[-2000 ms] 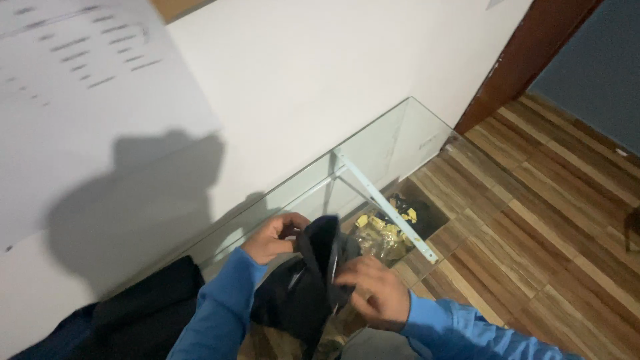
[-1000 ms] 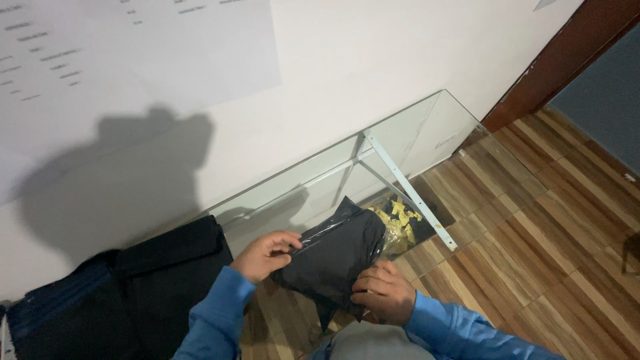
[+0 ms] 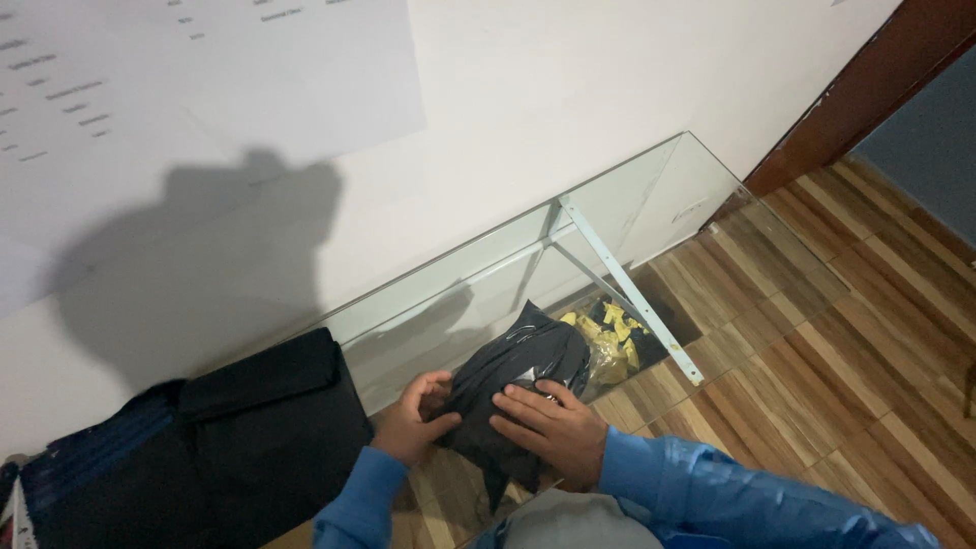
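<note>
A filled black plastic bag (image 3: 526, 351), shiny and creased, lies between my hands above the glass shelf. On its left edge my left hand (image 3: 415, 418) rests with thumb and fingers curved around the plastic. My right hand (image 3: 553, 431) lies over its front face, fingers spread and pressing on it. Whether the bag touches the glass, I cannot tell. Both of my sleeves are blue.
The glass shelf (image 3: 762, 236) sits on a pale metal bracket (image 3: 633, 290) along the white wall. Beneath it is a dark container holding yellow scraps and clear plastic (image 3: 610, 358). Folded black fabric (image 3: 274, 427) lies at left. Printed sheets (image 3: 305, 84) hang on the wall.
The black bag was upright between my hands, then spread flatter, and now looks rounded. My right hand has moved from its lower right edge onto its face.
</note>
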